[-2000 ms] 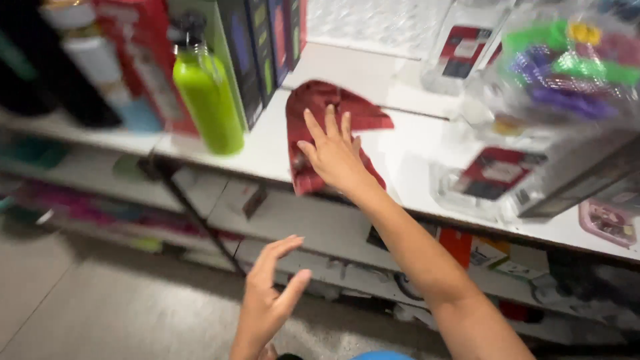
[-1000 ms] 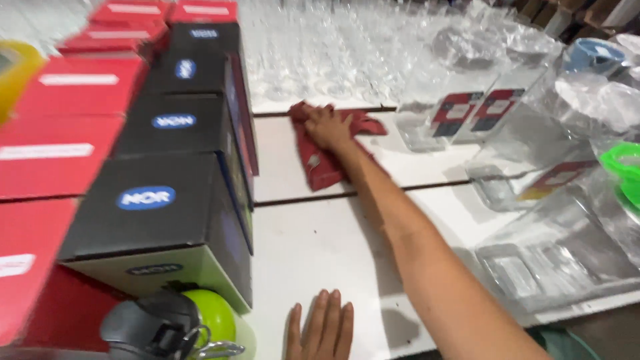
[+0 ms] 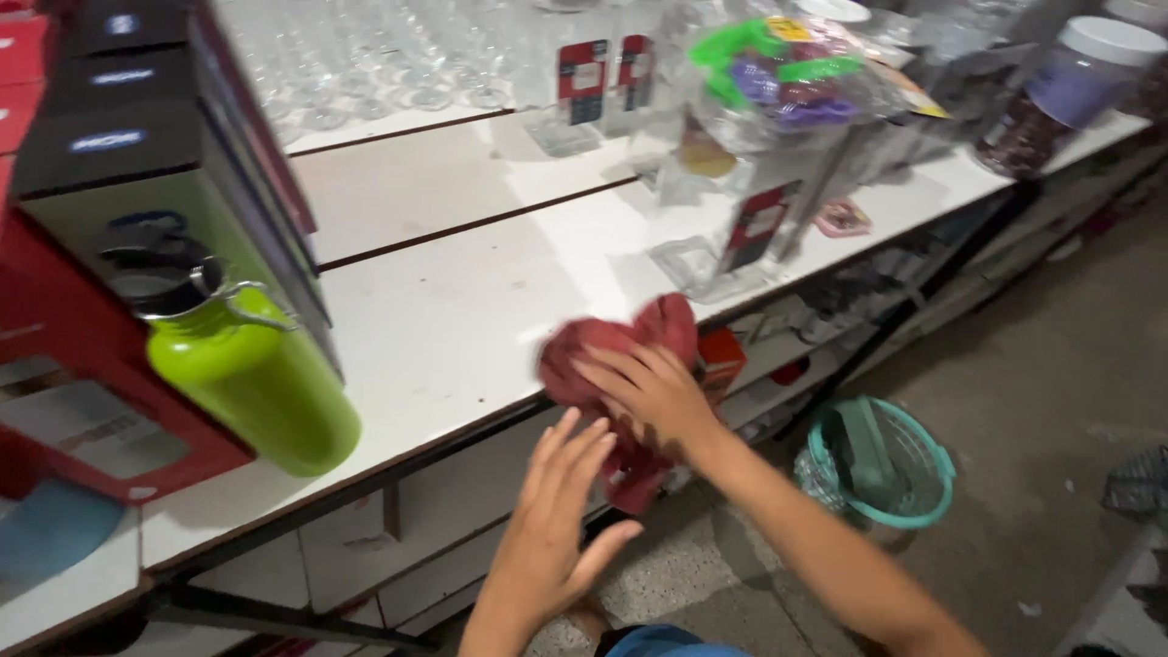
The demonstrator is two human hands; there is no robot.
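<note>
My right hand is on a red cloth at the front edge of the white shelf; part of the cloth hangs over the edge. Its fingers lie spread over the fabric, pressing or gripping it. To the left of the cloth, my left hand is held in front of the shelf edge, fingers apart, with nothing in it. A lime green metal bottle with a black cap leans at the left, beside dark boxes.
Rows of clear glassware stand behind. At the right are clear containers, a plastic bag of green and purple items and a jar with a white lid. Below, a teal basket stands on the floor. Lower shelves run underneath.
My right hand and the red cloth have come from far back on the shelf to its front edge. My left hand, near the front boards a second ago, is now raised beside the cloth. The view has shifted.
</note>
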